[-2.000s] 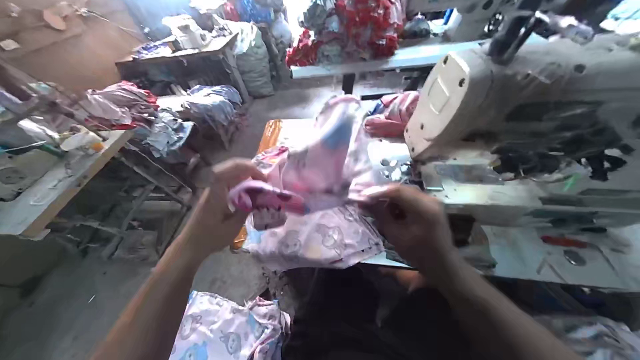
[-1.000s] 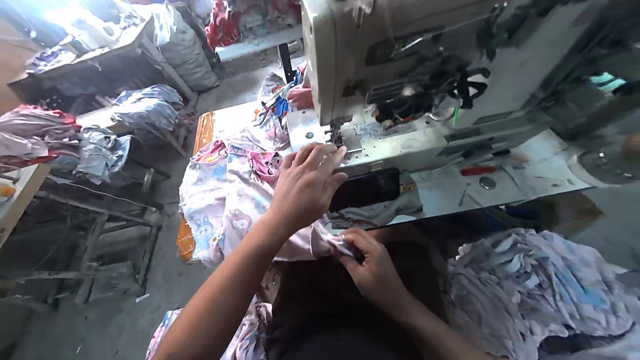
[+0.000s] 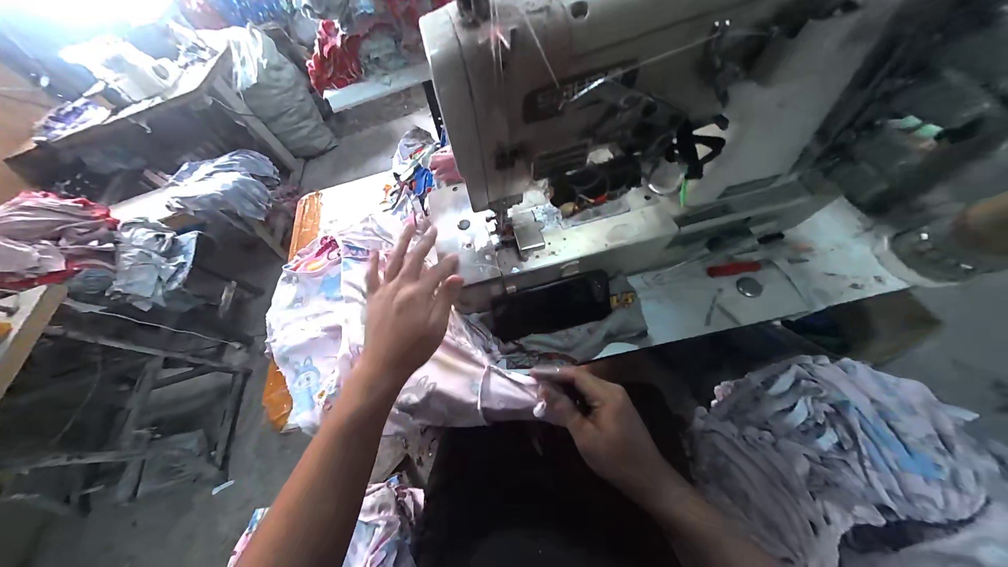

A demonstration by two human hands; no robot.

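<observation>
A pale pink printed garment (image 3: 315, 354) lies over the left end of the sewing table and hangs toward my lap. My left hand (image 3: 413, 303) rests on it with fingers spread, left of the needle area of an industrial sewing machine (image 3: 504, 118). Between the thumb and fingers of my right hand (image 3: 598, 417) is the gathered near edge of the garment, drawn out to the right. A black phone (image 3: 551, 305) lies just in front of the machine bed, above that stretch of cloth.
A large heap of pale garments (image 3: 827, 441) is at the lower right. A red-handled tool (image 3: 734, 269) and a round metal disc (image 3: 749, 287) lie on the table. More cloth (image 3: 370, 528) is below left. A wooden rack (image 3: 150, 378) and a stuffed sack (image 3: 283, 102) stand at left.
Two seconds ago both hands held the cloth up before the machine; now it lies on the table. Since one second ago, my left hand has spread its fingers. The view has swung right.
</observation>
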